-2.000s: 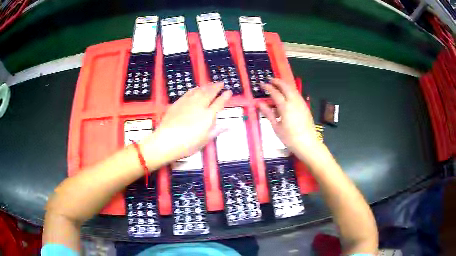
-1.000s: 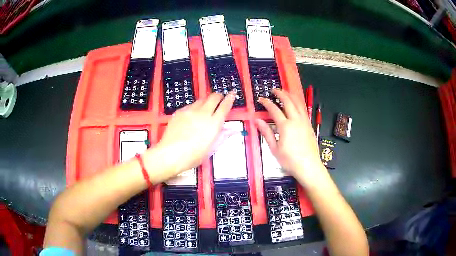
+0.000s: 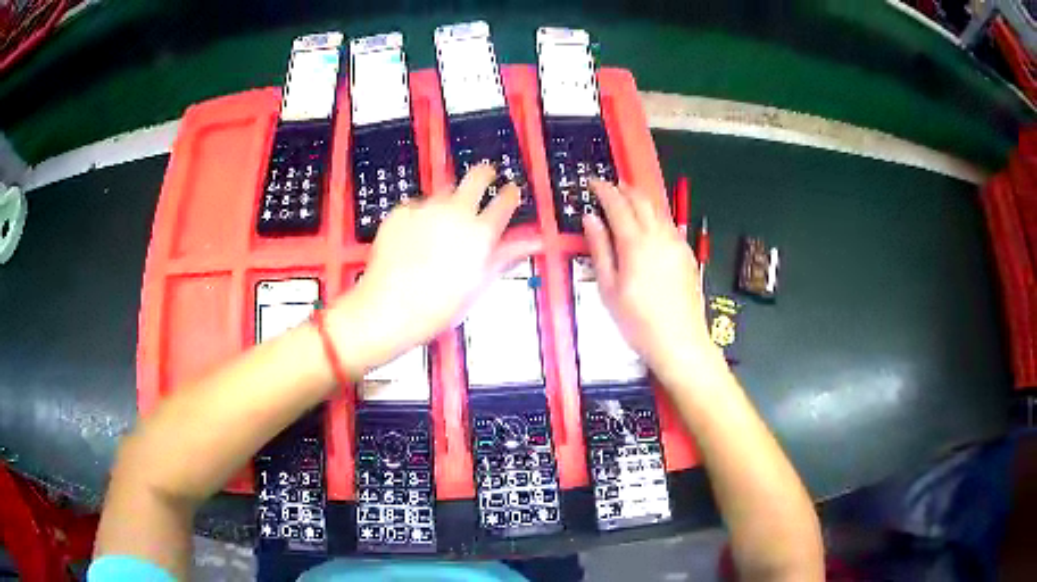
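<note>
Several open black flip phones lie in two rows in the red-orange phone tray (image 3: 210, 392), their screens lit white. My left hand (image 3: 430, 264) is over the middle, its fingertips on the keypad of the third upper-row phone (image 3: 478, 142). My right hand (image 3: 646, 273) has its fingertips on the keypad of the rightmost upper-row phone (image 3: 578, 148). Neither hand grips a phone. My left hand and forearm hide parts of the lower-row phones, such as the second one (image 3: 392, 455). My right hand partly covers the rightmost lower phone (image 3: 623, 455).
Right of the tray are red pens (image 3: 703, 244), a small dark block (image 3: 756, 268) and a black piece with gold print (image 3: 723, 322). Stacked red trays (image 3: 1015, 262) stand at the right edge. A pale round object (image 3: 9, 222), partly cut off, is at the left edge.
The view has shifted a little. Both hands stay over the upper-row keypads; the right fingers are now closer together on the rightmost phone's keys. The phones keep their places in the tray.
</note>
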